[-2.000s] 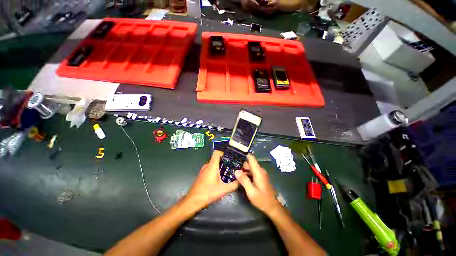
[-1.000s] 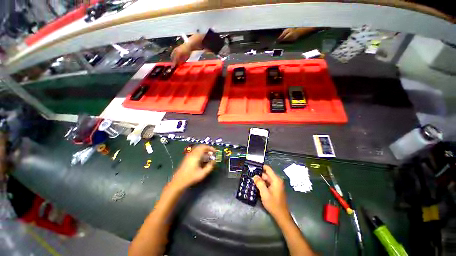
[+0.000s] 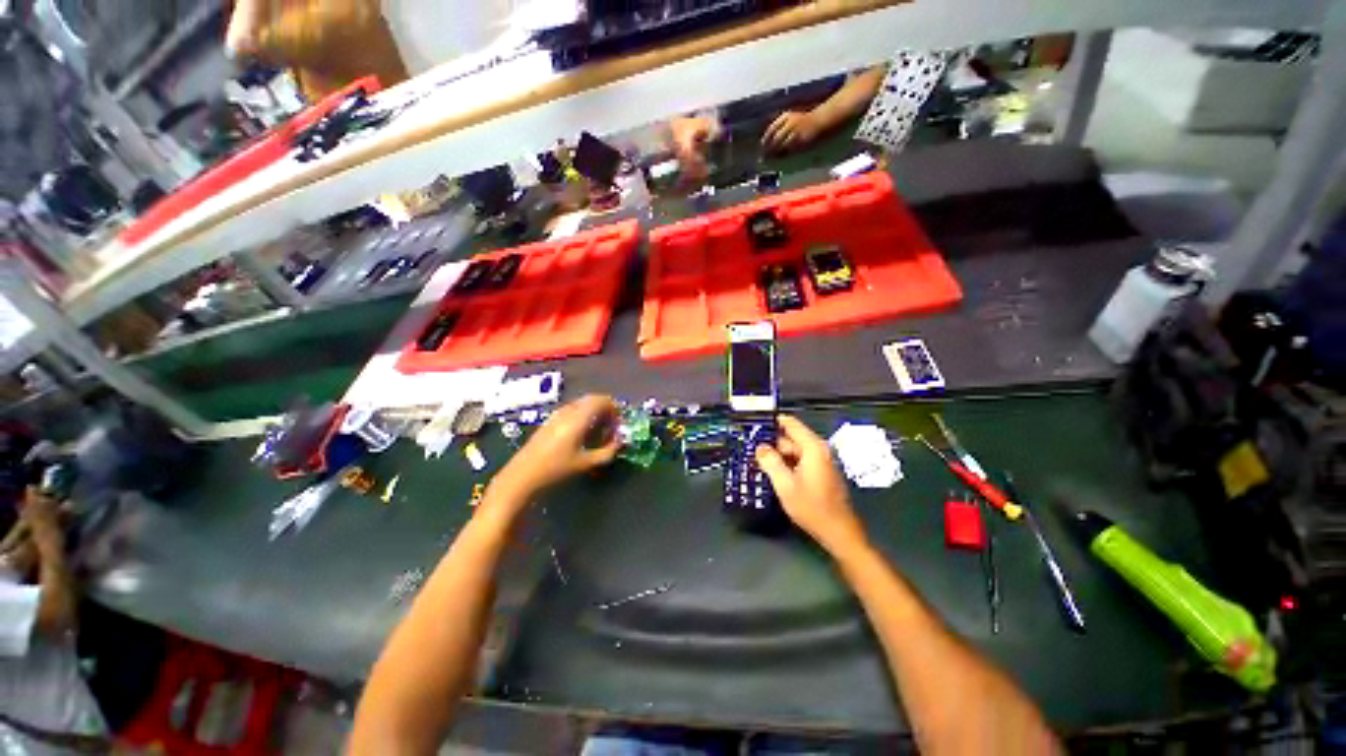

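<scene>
My right hand (image 3: 805, 476) holds an open flip phone by its lower half. The phone's dark keypad half (image 3: 746, 488) is toward me and its light-framed screen half (image 3: 753, 366) points away. My left hand (image 3: 558, 448) is to the left, with its fingertips at the small green boards (image 3: 638, 439); whether it grips one is hidden. A small dark display panel (image 3: 709, 454) lies on the mat just left of the keypad.
Two red trays (image 3: 672, 328) with dark phones stand behind. Right of the phone are white stickers (image 3: 867, 455), a red block (image 3: 964, 521), slim tools (image 3: 1045, 554), a lime-green screwdriver (image 3: 1181, 598) and a bottle (image 3: 1148, 303). Another person's hands show across the bench.
My left hand has left the phone and moved left to the green boards. My right hand still holds the phone. One phone is gone from the right tray; another person's hand has left the left tray.
</scene>
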